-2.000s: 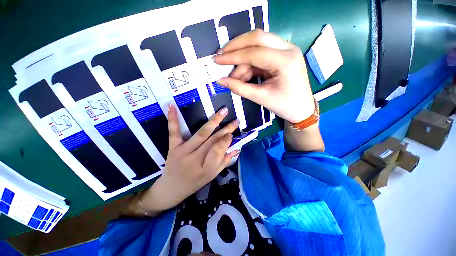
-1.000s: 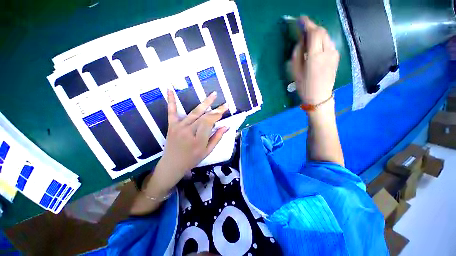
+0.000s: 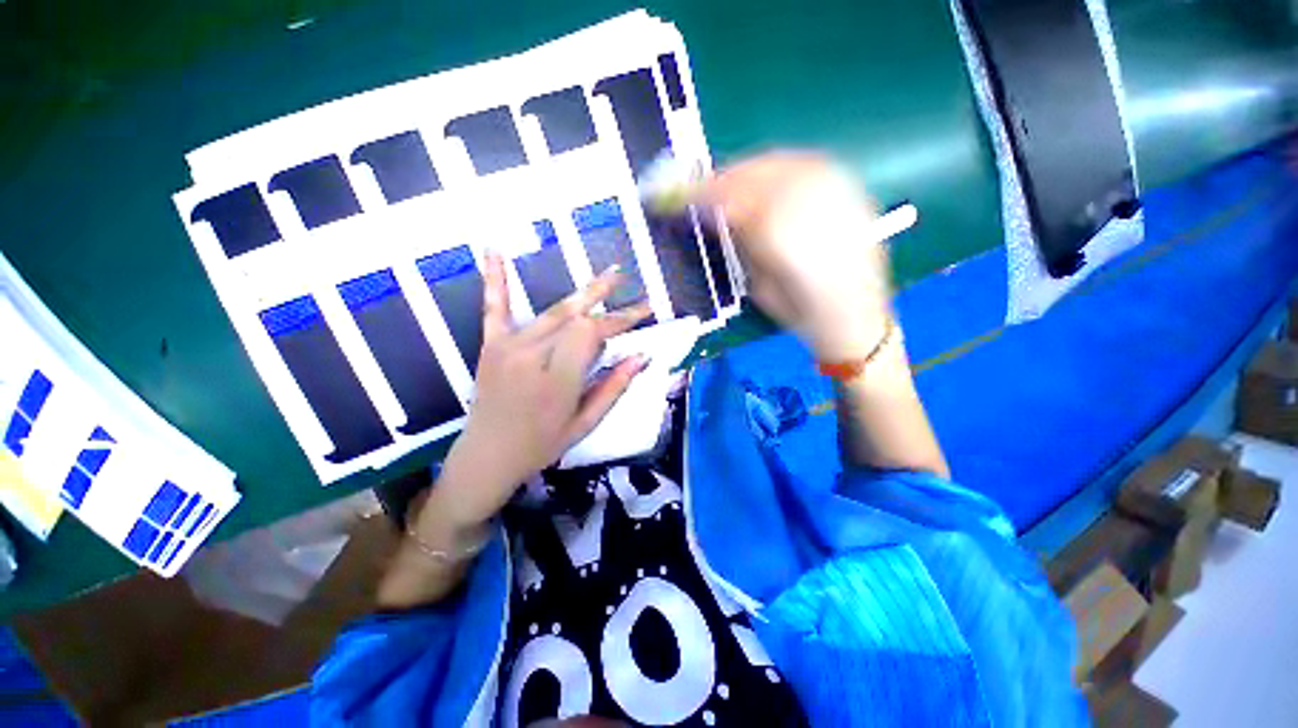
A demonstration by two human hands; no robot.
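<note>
A die-cut sheet (image 3: 236,279) with several black strips (image 3: 335,395) lies on the bench. Printed labels with blue bands (image 3: 373,287) cross most strips; the rightmost long strip shows no blue band. My left hand (image 3: 538,363) lies spread on the sheet's lower middle, fingers apart. A white paper piece (image 3: 615,427) lies under its thumb near my chest. My right hand (image 3: 797,235) is blurred, over the sheet's right edge, shut on a small white pad (image 3: 663,182) with a yellowish part. The pad is at the right strips; whether it touches them is unclear.
A stack of label sheets (image 3: 64,377) lies at the left. A white stick (image 3: 894,222) lies right of my right hand. A black moulded panel (image 3: 1056,121) on silvery wrap (image 3: 1028,270) is at the right. An open box is below the bench, brown cartons (image 3: 1170,484) lower right.
My right hand let go of the label area, reached right to the pad's place, and came back left with the pad to the sheet. My left hand stays spread. The view has shifted.
</note>
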